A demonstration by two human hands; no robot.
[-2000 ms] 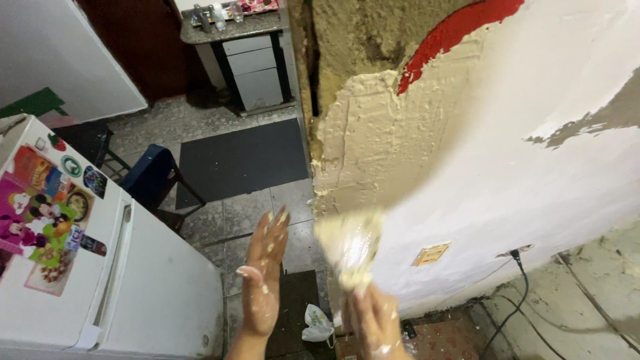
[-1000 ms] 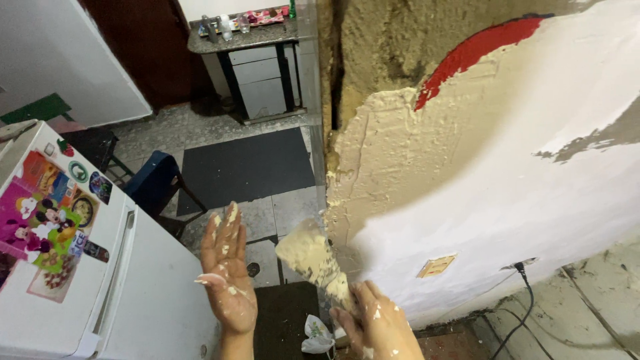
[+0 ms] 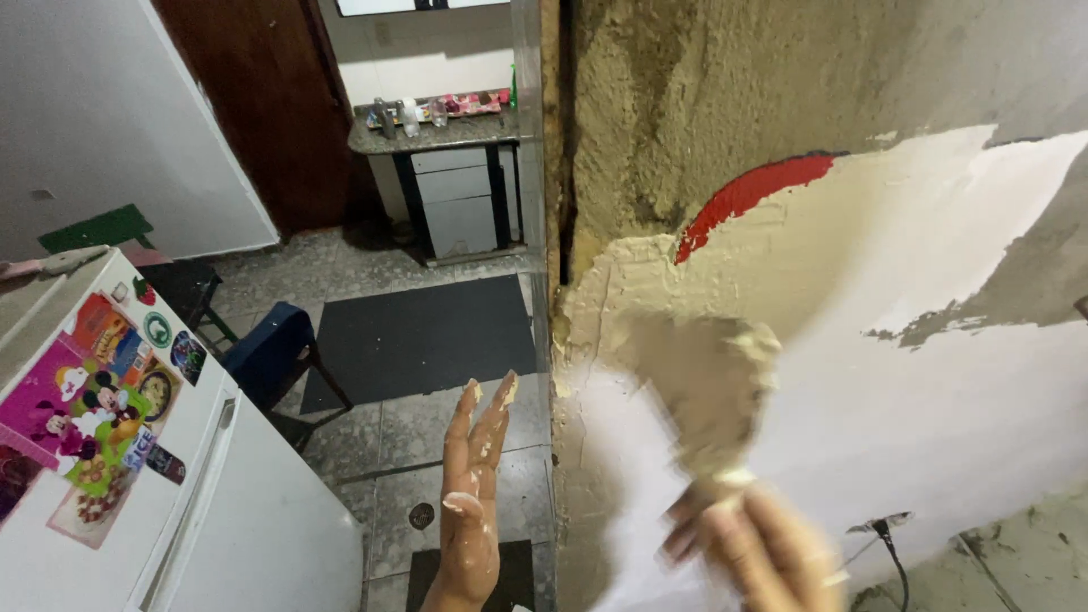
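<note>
My right hand (image 3: 756,544) grips a putty knife (image 3: 710,391) by its handle, low in the view. The blade is blurred, carries cream filler along its right edge, and is in front of the wall; whether it touches cannot be told. Cream filler (image 3: 748,272) coats the wall below a red painted patch (image 3: 752,200) and bare rough render (image 3: 705,93). My left hand (image 3: 473,501) is raised to the left of the wall's edge, empty, fingers upright and spotted with filler.
At the left stands a white refrigerator (image 3: 255,476) with magnets. Behind it are a dark blue chair (image 3: 274,353) and a black mat (image 3: 425,336). A stone counter (image 3: 442,134) holds glasses. A black cable (image 3: 894,552) hangs from the wall at the lower right.
The putty knife in my right hand has moved away from my left hand, up and to the right, across the wall. My left hand stays raised, now turned more edge-on.
</note>
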